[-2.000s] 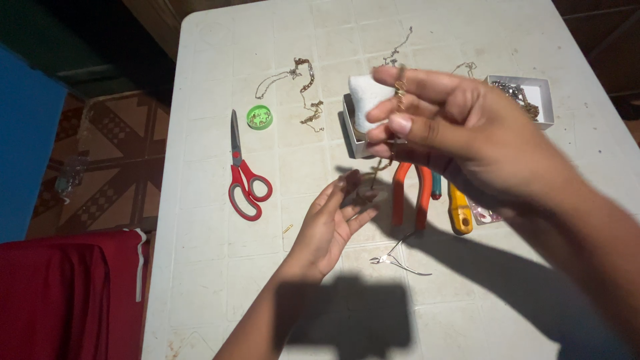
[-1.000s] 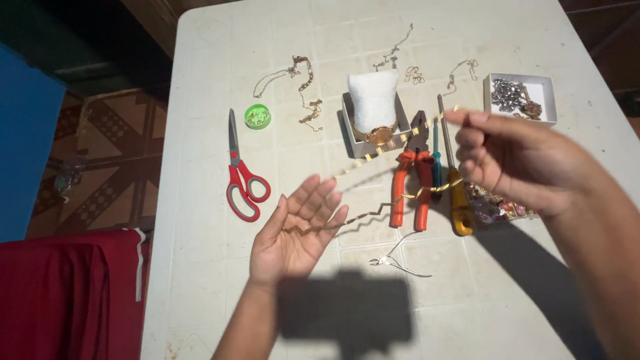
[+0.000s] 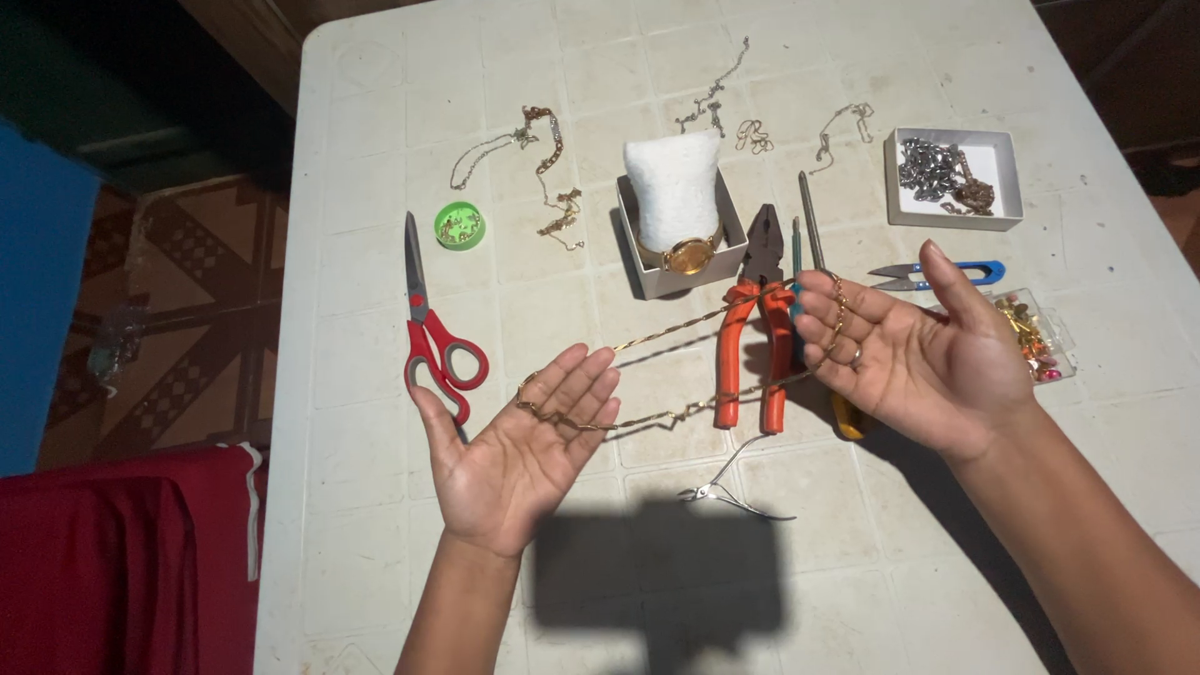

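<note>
A gold-coloured chain necklace point(image 3: 670, 414) hangs as a loop between my two upturned hands. Its left end lies across the fingers of my left hand point(image 3: 525, 450), which is palm up with the fingers spread. The right end drapes over the fingers of my right hand point(image 3: 923, 366), also palm up, with a ring on one finger. Neither hand is closed on the chain. Beneath the loop lie pliers with orange handles point(image 3: 727, 375). Just behind stands a box point(image 3: 670, 281) holding a white cushion point(image 3: 673, 192) with a gold wristwatch point(image 3: 689, 255) around it.
Red-handled scissors point(image 3: 422, 347) and a green lid with small pieces point(image 3: 459, 226) lie left. Loose chains point(image 3: 553, 155) lie farther back. Small metal nippers point(image 3: 717, 492) are in front. To the right are a box of chains point(image 3: 956, 220), blue thread snips point(image 3: 984, 273) and a clear bead case point(image 3: 1055, 347).
My right hand has come down and turned palm up, its fingers no longer pinching the chain. The chain, earlier raised in that hand, now stretches as an open loop across both hands.
</note>
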